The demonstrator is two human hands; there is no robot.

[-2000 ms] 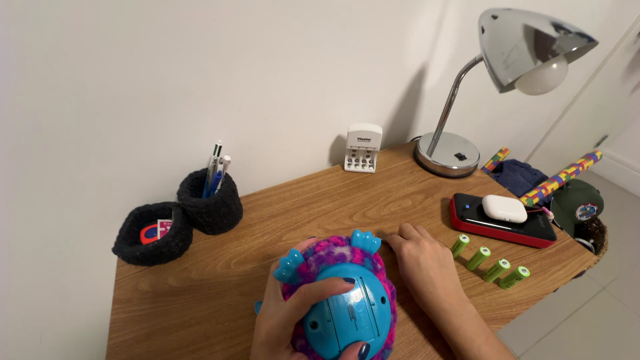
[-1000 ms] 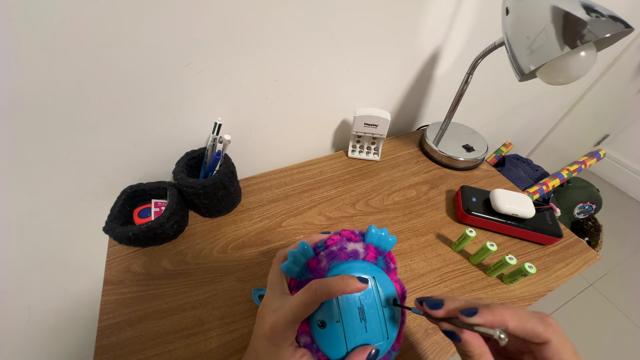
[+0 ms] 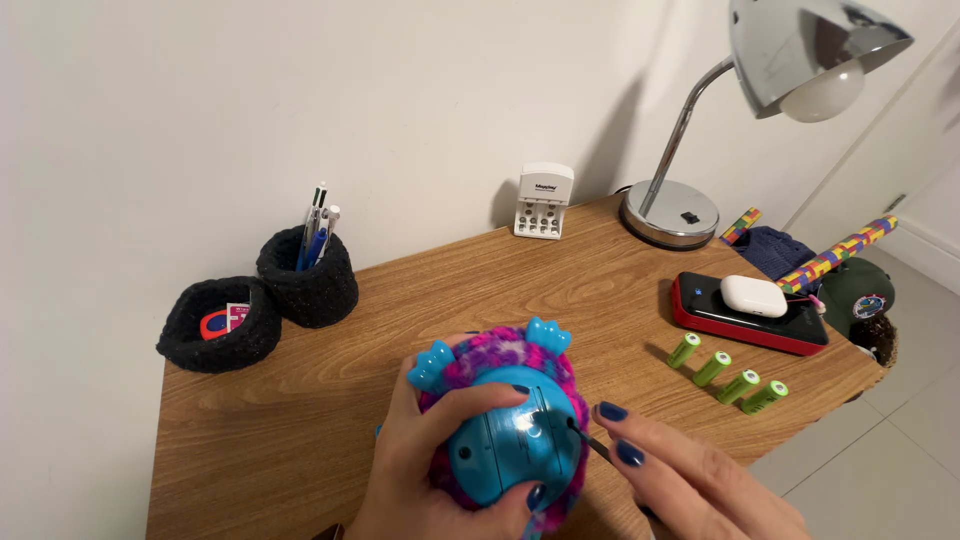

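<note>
My left hand (image 3: 442, 465) grips a furry pink and purple toy (image 3: 502, 349) with blue plastic feet, its blue underside turned up. A battery cover (image 3: 525, 442) spans the middle of that underside, with a dark hole at either side. In my right hand (image 3: 690, 472) is a thin dark-shafted screwdriver (image 3: 596, 448), its tip at the hole on the right. Much of its handle is hidden by my fingers. Several green batteries (image 3: 739, 386) stand in a row on the wooden desk (image 3: 420, 292), to the right of the toy.
A white battery charger (image 3: 544, 201) leans at the wall beside a chrome desk lamp (image 3: 671, 214). At right, a white earbud case (image 3: 754, 295) lies on a red and black power bank (image 3: 690, 311). Black crocheted baskets (image 3: 311, 292) at left hold pens and small items.
My right hand, resting on the desk two seconds ago, came to the toy's right side with a screwdriver by the middle frame. The tip is now at the right hole.
</note>
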